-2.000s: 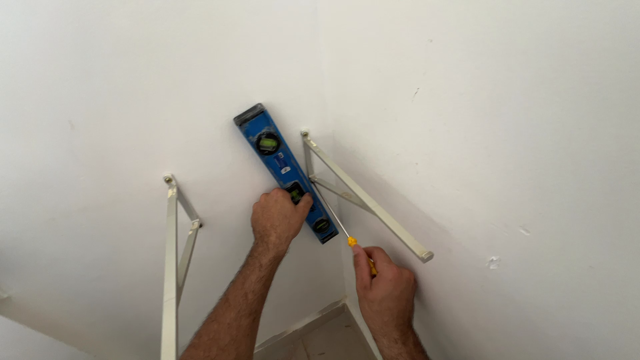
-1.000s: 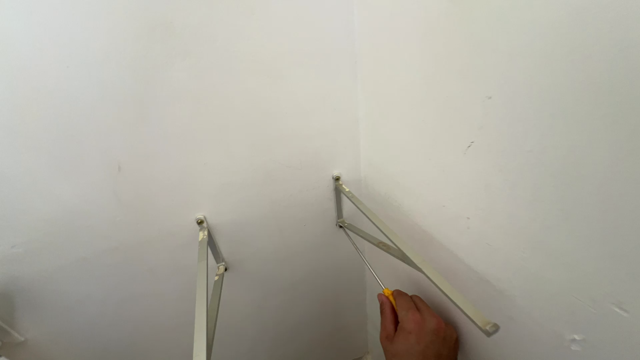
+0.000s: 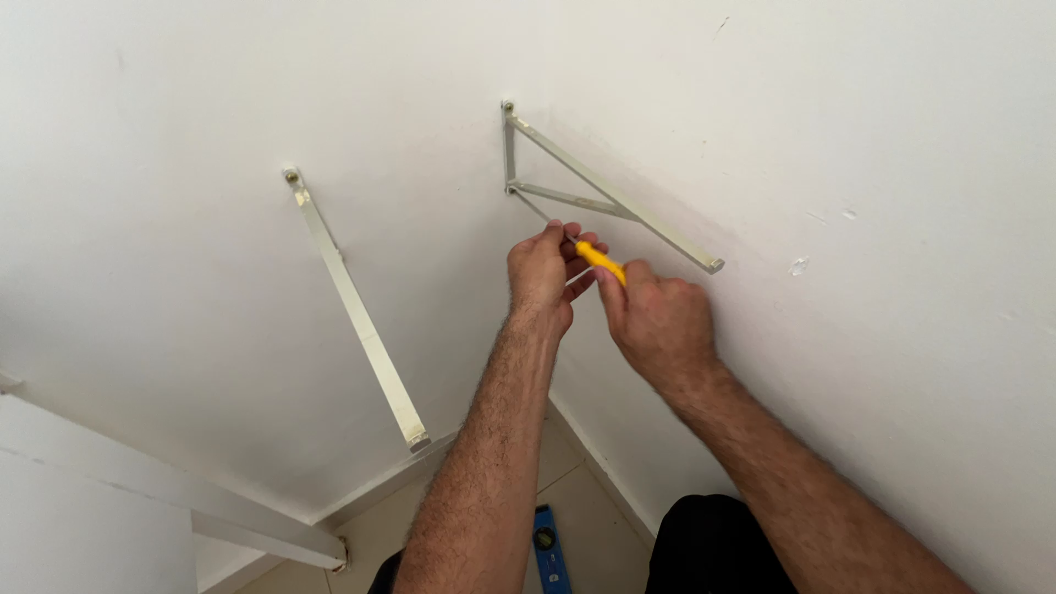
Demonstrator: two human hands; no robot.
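Note:
A metal shelf bracket (image 3: 615, 194) is fixed to the wall near the corner, with a screw at its top and one at its lower end. My right hand (image 3: 660, 322) grips the yellow handle of a screwdriver (image 3: 601, 261), whose shaft points up and left to the bracket's lower screw. Around that shaft close the fingertips of my left hand (image 3: 544, 268), just below the bracket. Farther left, a second metal bracket (image 3: 359, 322) juts from the wall. A blue spirit level (image 3: 549, 549) lies on the floor, partly out of view.
Two white walls meet in a corner behind the right bracket. A white panel with a bar-like edge (image 3: 272, 528) stands at the lower left. Below are the tiled floor (image 3: 594, 495) and skirting. My dark-clothed knee (image 3: 714, 544) is at the bottom.
Two seconds ago my left hand held the spirit level against the wall; now the level is on the floor. My left hand, out of view one second ago, is now at the screwdriver's shaft.

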